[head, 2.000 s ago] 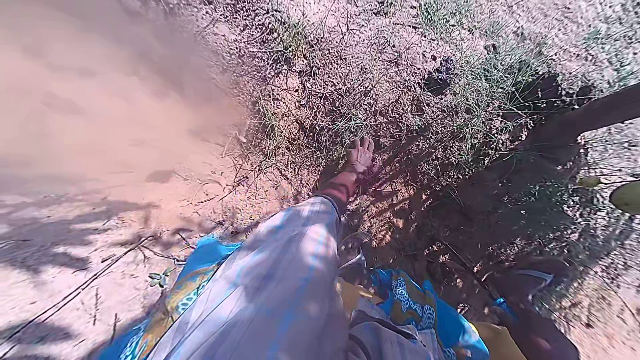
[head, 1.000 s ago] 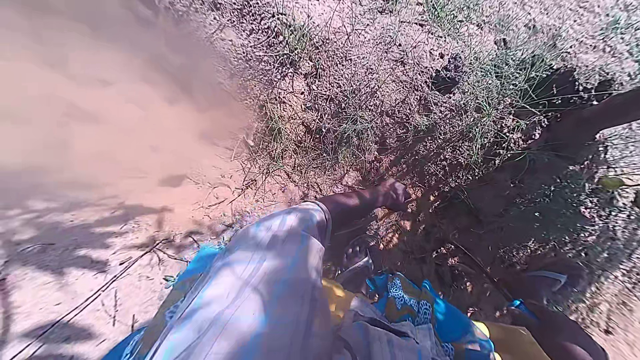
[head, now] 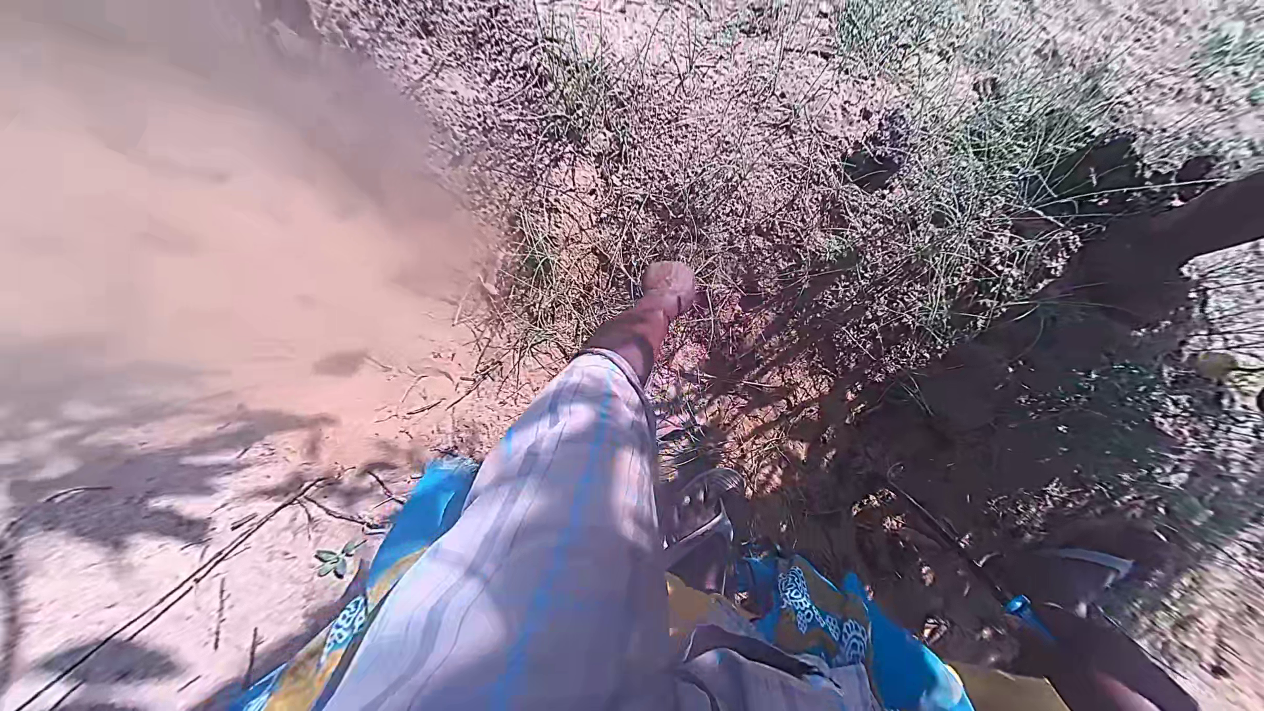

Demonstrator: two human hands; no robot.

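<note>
My left hand (head: 670,281) reaches forward from a pale sleeve with blue stripes (head: 568,494) to the edge of dry, wiry grass (head: 632,217). Its fingers are bent down out of sight, so what it holds, if anything, does not show. Low at the right, in shade, my right hand (head: 1037,632) is closed round the blue-banded end of a thin dark tool (head: 938,528). The tool points forward and left over the ground; its exact kind cannot be told. Patterned blue and yellow cloth (head: 820,617) lies about my legs.
A foot in a sandal (head: 701,523) shows beside the sleeve, and part of another sandal (head: 1086,563) at the right. A dark branch or trunk (head: 1215,217) enters from the right edge. Thin sticks (head: 197,573) lie on sandy soil at the lower left.
My left hand was spread over the grass, swung right and back towards the shaded soil, and is now forward and left again at the grass. My right hand stays low at the right.
</note>
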